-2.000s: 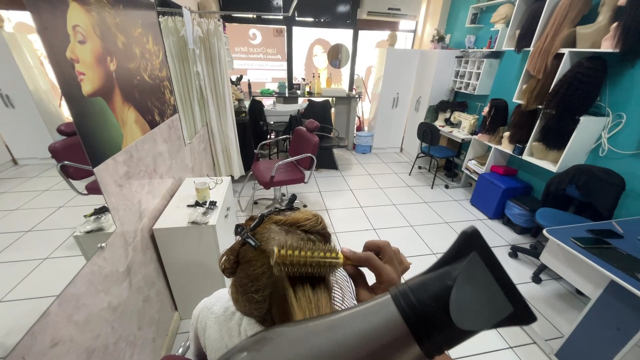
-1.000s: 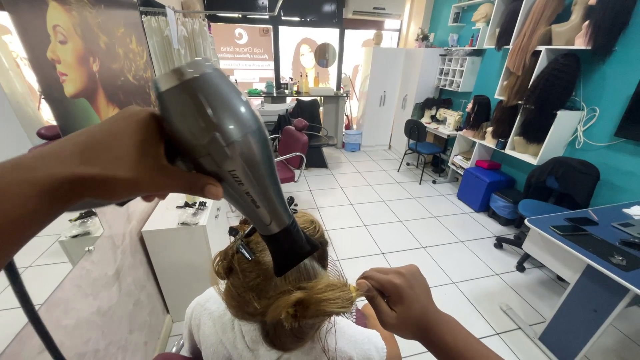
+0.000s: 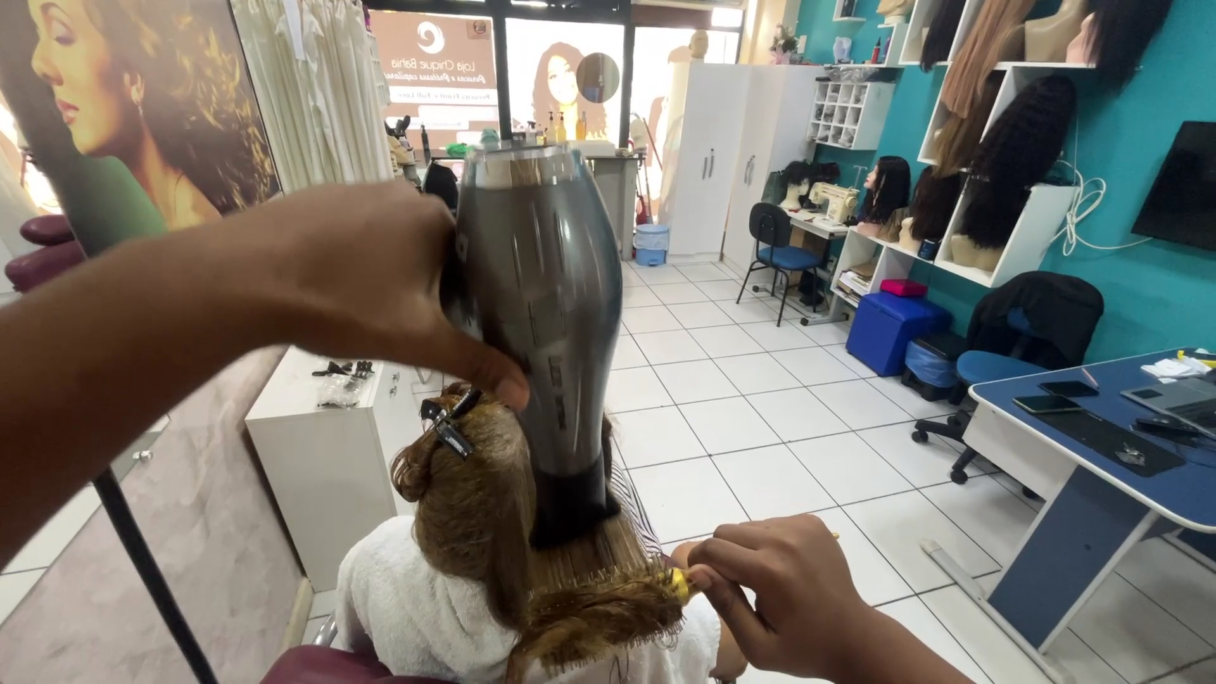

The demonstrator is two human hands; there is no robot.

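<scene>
My left hand point(image 3: 351, 285) grips a grey hair dryer point(image 3: 546, 313), its black nozzle point(image 3: 573, 503) pointing down at a stretched lock of light brown hair. My right hand point(image 3: 774, 589) holds the yellow handle of a round brush point(image 3: 608, 613), with the lock's lower part wrapped over its bristles. A seated person's head point(image 3: 470, 494) is seen from behind, and part of it is hidden by the dryer. Black hair clips point(image 3: 446, 425) pin up hair at the crown. A white towel point(image 3: 408, 608) covers the person's shoulders.
A white cabinet point(image 3: 318, 465) with clips in clear plastic stands at left beside the wall. The dryer's cord point(image 3: 157, 579) hangs at lower left. At right are a blue desk point(image 3: 1111, 418) and an office chair point(image 3: 1007, 366). A burgundy chair back point(image 3: 332, 667) shows at the bottom.
Two seconds ago the brush was up by the crown; now it is low behind the shoulders with hair around it. Since one second ago, the dryer has turned more upright, its nozzle still downward.
</scene>
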